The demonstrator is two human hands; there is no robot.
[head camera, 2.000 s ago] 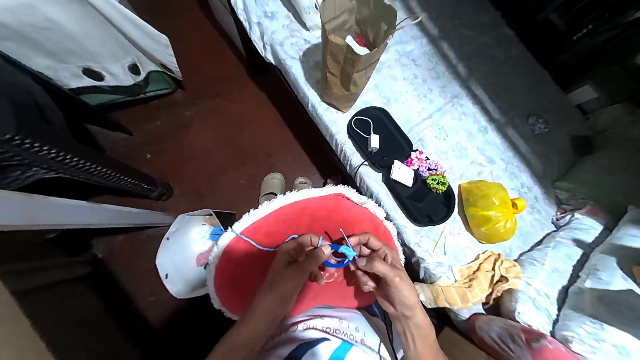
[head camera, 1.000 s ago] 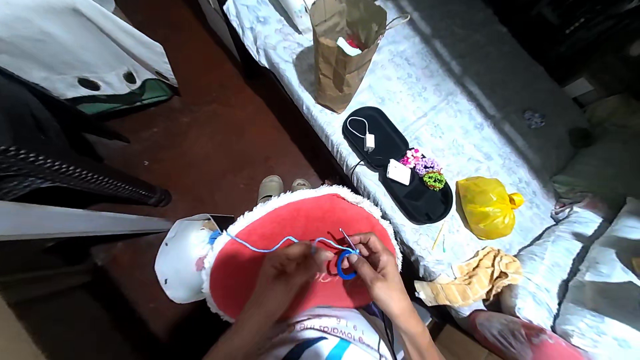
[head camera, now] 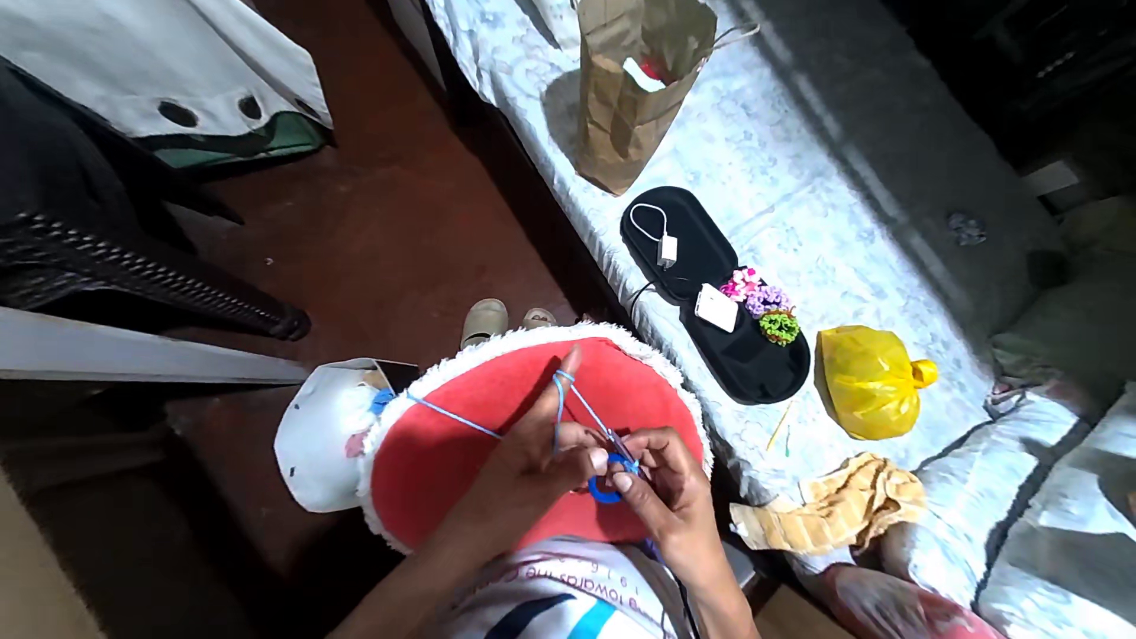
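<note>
My left hand point(head camera: 541, 448) has light blue yarn point(head camera: 454, 427) looped round its raised index finger, while its thumb touches a blue ring point(head camera: 605, 489). Pinched in my right hand point(head camera: 667, 484) are the ring's edge and a thin crochet hook point(head camera: 619, 445), with yarn running from the hook to the left index finger. Both hands are above a red cushion point(head camera: 444, 461) with white fluffy trim, on the lap. From the left hand the yarn leads to a blue bundle point(head camera: 382, 401) in a white container point(head camera: 311, 444) beside the cushion.
On the cloth-covered surface point(head camera: 790, 169) at the right are a brown paper bag point(head camera: 621, 124), an open black case point(head camera: 754, 377) holding crocheted flowers point(head camera: 766, 300) and a white device point(head camera: 716, 308), a yellow plastic bag point(head camera: 865, 382) and a yellowish cloth point(head camera: 843, 510). A dark chair point(head camera: 133, 257) stands left.
My left index finger has lifted away from the ring, drawing the yarn into a taut loop; a second ago both hands were close together with the yarn slack.
</note>
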